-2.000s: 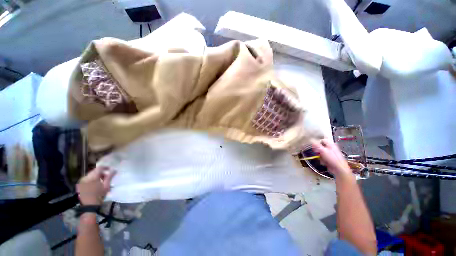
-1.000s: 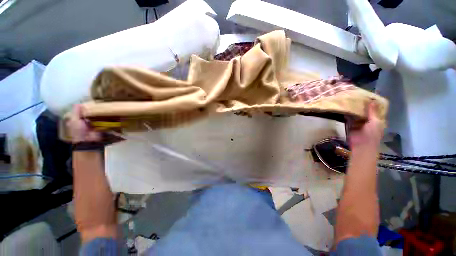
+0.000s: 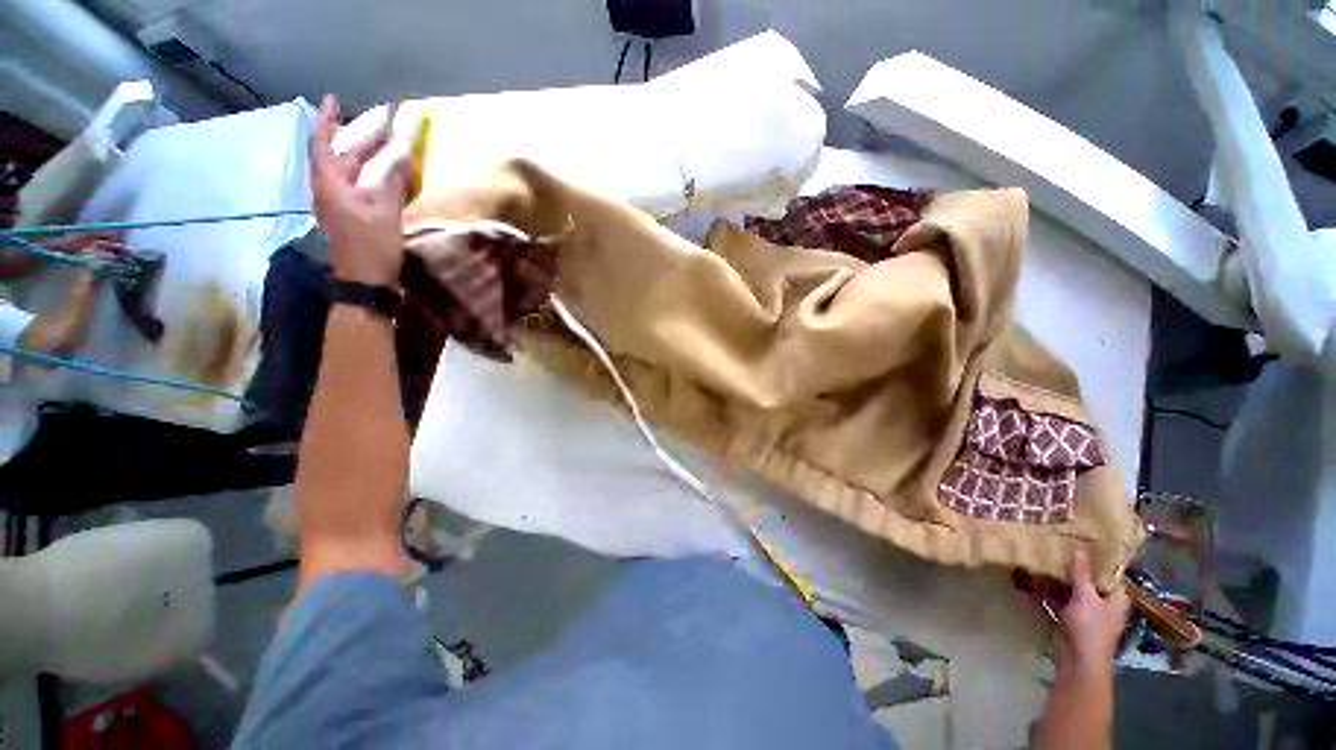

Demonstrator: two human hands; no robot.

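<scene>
The tan jacket [image 3: 821,344] lies across the white padded pressing table [image 3: 498,469], with a maroon lattice pocket at its right and maroon patterned cloth at its left. Its gathered hem band [image 3: 865,506] slants down to the right. My right hand [image 3: 1092,623] grips the hem's right corner. My left hand [image 3: 359,191] is raised at the jacket's left end, fingers partly spread, with the tape measure [image 3: 637,403] at it; exactly how it is held is unclear. The tape hangs across the jacket and over the table's front edge, white above and yellow lower down.
The steam iron's wooden handle [image 3: 1165,615] shows beside my right hand, with speckled cords [image 3: 1275,652] running right. A white padded arm [image 3: 1040,183] stands behind the jacket. Another person's hands [image 3: 73,271] are at a white table on the far left. Blue cords cross there.
My left hand has risen, lifting away from the jacket's hem. My right hand is lower in view, still on the right hem corner. The jacket now slants down right, and the whole view has turned.
</scene>
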